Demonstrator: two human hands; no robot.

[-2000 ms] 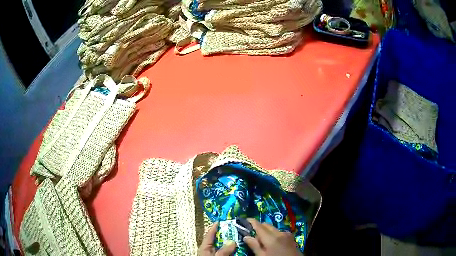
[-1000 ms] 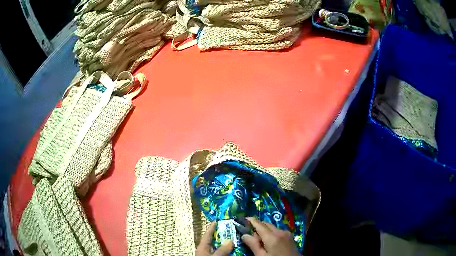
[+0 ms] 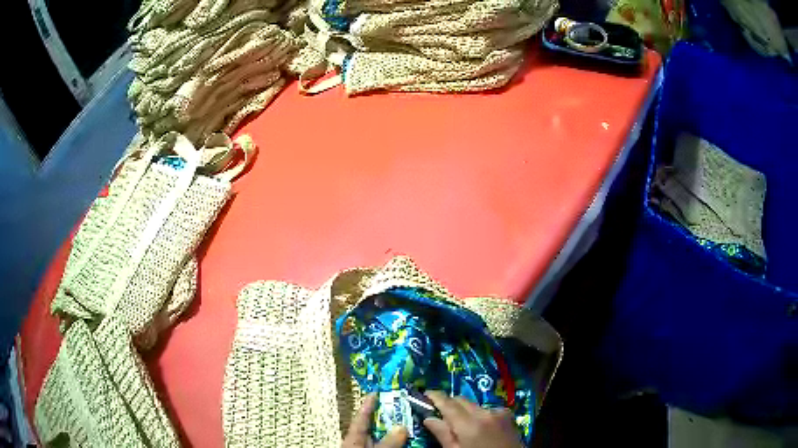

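A beige ribbed tote bag [image 3: 271, 367] lies open at the bottom centre, its turquoise flowered lining [image 3: 385, 337] showing at the mouth. A small white label [image 3: 395, 411] sits on the lining. My left hand [image 3: 372, 430] pinches the lining at the label's left edge, partly cut off by the lower frame edge. My right hand [image 3: 468, 424] is at the label's right side, closed on a small dark tool with a pale blade, perhaps snips [image 3: 422, 404]. The grip is mostly hidden in the fingers.
Folded beige bags [image 3: 437, 44] are piled at the far side of the red table [image 3: 367, 175]. More bags [image 3: 131, 236] lie along the left. A black tray [image 3: 595, 45] with a ring-shaped item is at the far right edge. A blue bin [image 3: 700, 332] holding a bag stands right.
The pale blade shows more clearly beside the label than a second ago. My hands stay around the label, with only slight shifts.
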